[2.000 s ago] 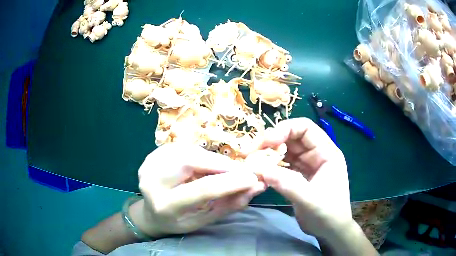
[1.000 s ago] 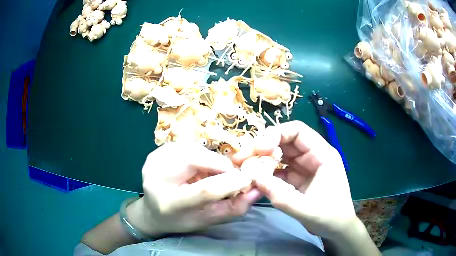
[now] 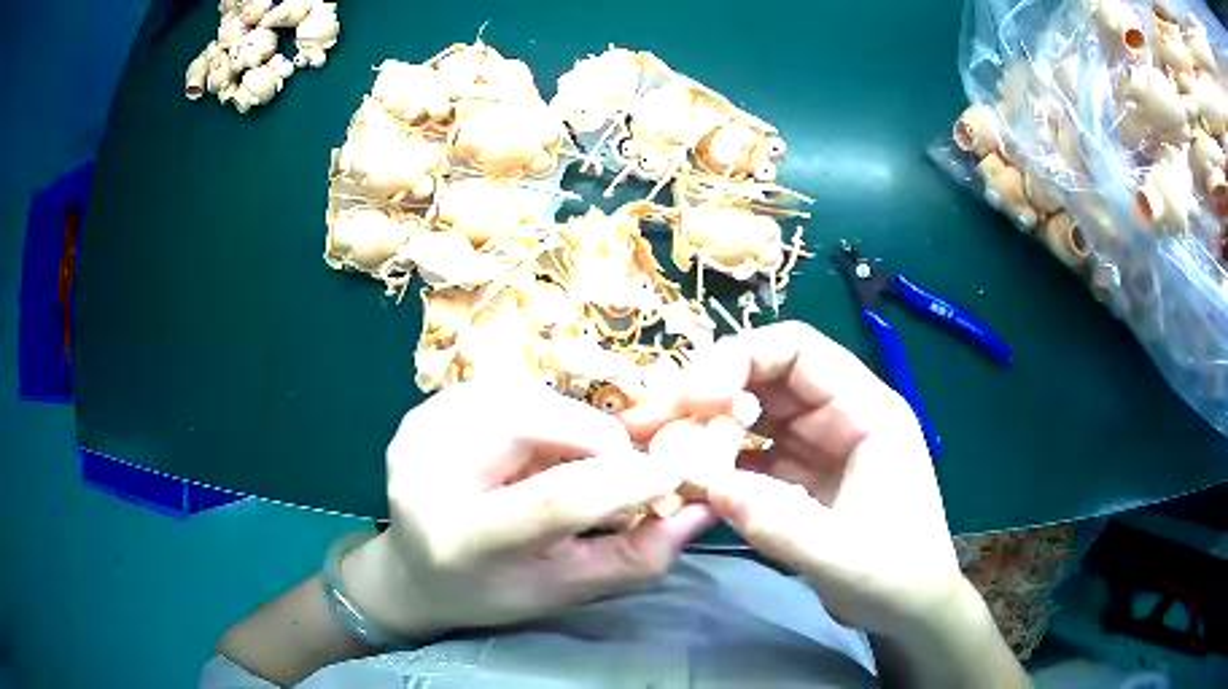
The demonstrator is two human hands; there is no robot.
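A peach moulded figure part [image 3: 698,442] is held between both hands near the table's front edge. My left hand [image 3: 532,498] pinches its lower left side, with a small peach bit showing at the fingertips. My right hand [image 3: 822,471] holds it from the right with curled fingers. The fingers cover much of the part, and glare washes out its detail. A heap of moulded shots [image 3: 505,202], peach rounded parts with thin rods, lies mid-table just beyond the hands.
Blue-handled flush cutters [image 3: 896,316] lie open right of the hands. A crinkled clear bag [image 3: 1111,189] of peach parts lies at the right. A loose parts pile [image 3: 263,51] is at the far left. A blue tray [image 3: 51,289] stands beyond the left edge. Peach-brown scrap [image 3: 1017,586] shows below the table edge.
The held part has moved slightly down and turned between the fingers. A small peach bit now shows at the left fingertips. The cutters and heap have not moved.
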